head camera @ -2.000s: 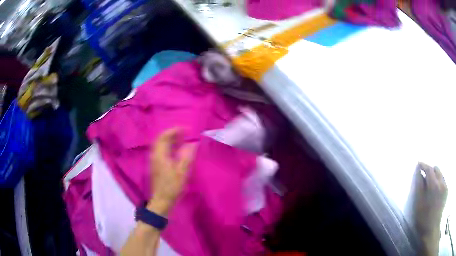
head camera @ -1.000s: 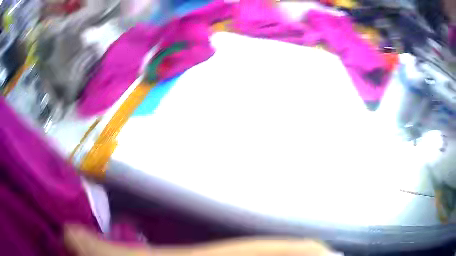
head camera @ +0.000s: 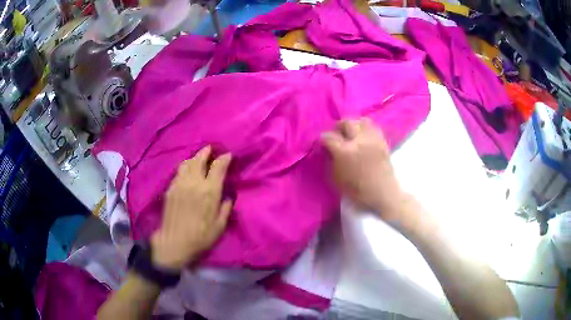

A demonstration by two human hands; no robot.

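A large magenta garment body [head camera: 269,119] lies spread over the white table, its pale inner side showing at the lower edge with a magenta strip. My left hand [head camera: 194,209], with a dark wristband, lies on the cloth left of centre, fingers spread. My right hand [head camera: 360,159] is on the cloth at centre right, fingers curled and blurred; whether it pinches the fabric is hard to tell.
The white sewing machine head [head camera: 538,159] stands at the right. Magenta pieces [head camera: 463,81] lie along the back, near a red-orange bag [head camera: 532,97]. A second machine [head camera: 94,87] stands at the left. More magenta fabric [head camera: 69,294] hangs at the lower left.
The view has turned from the pile beside the table to the tabletop. The garment body now covers the table's left and middle, and both hands are on it.
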